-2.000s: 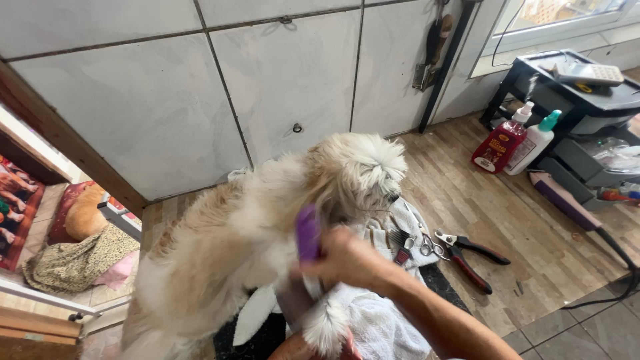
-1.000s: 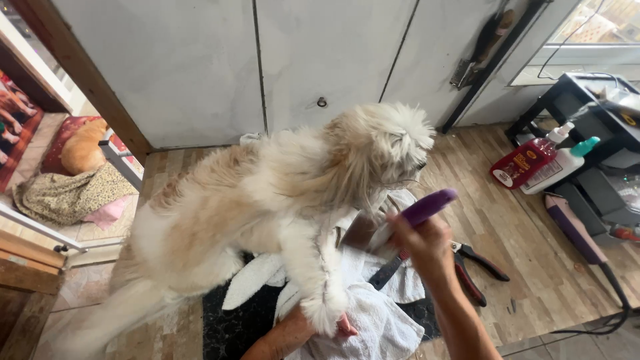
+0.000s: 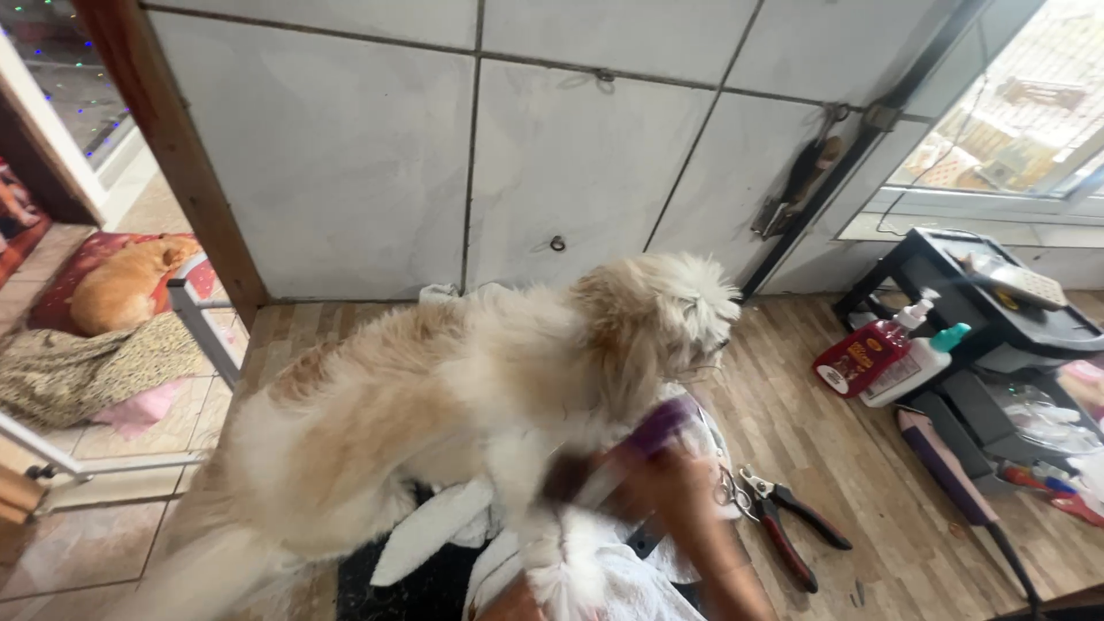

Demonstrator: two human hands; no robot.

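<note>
A cream and tan long-haired dog (image 3: 431,388) stands on the wood-patterned table, its head to the right. Blurred by motion, my right hand (image 3: 664,492) grips a purple-handled grooming brush (image 3: 660,427), whose dark head lies at the dog's front leg and chest. At the bottom edge, my left hand (image 3: 517,599) is under the dog's raised front paw (image 3: 565,573); the fur hides most of its fingers. White towels (image 3: 638,586) and a dark mat (image 3: 405,573) lie beneath. Steel scissors (image 3: 733,493) and nail clippers with black and red handles (image 3: 789,522) rest right of my right hand.
A red pump bottle (image 3: 862,354) and a white bottle (image 3: 910,366) stand by a black drawer cart (image 3: 1005,302). In front lies a corded purple clipper (image 3: 949,466). A tiled wall (image 3: 578,164) bounds the back. At left, another dog (image 3: 129,285) lies on a cushion.
One second ago the brush was out to the right of the dog's chest; now it is back against the front leg. The left hand stays at the paw.
</note>
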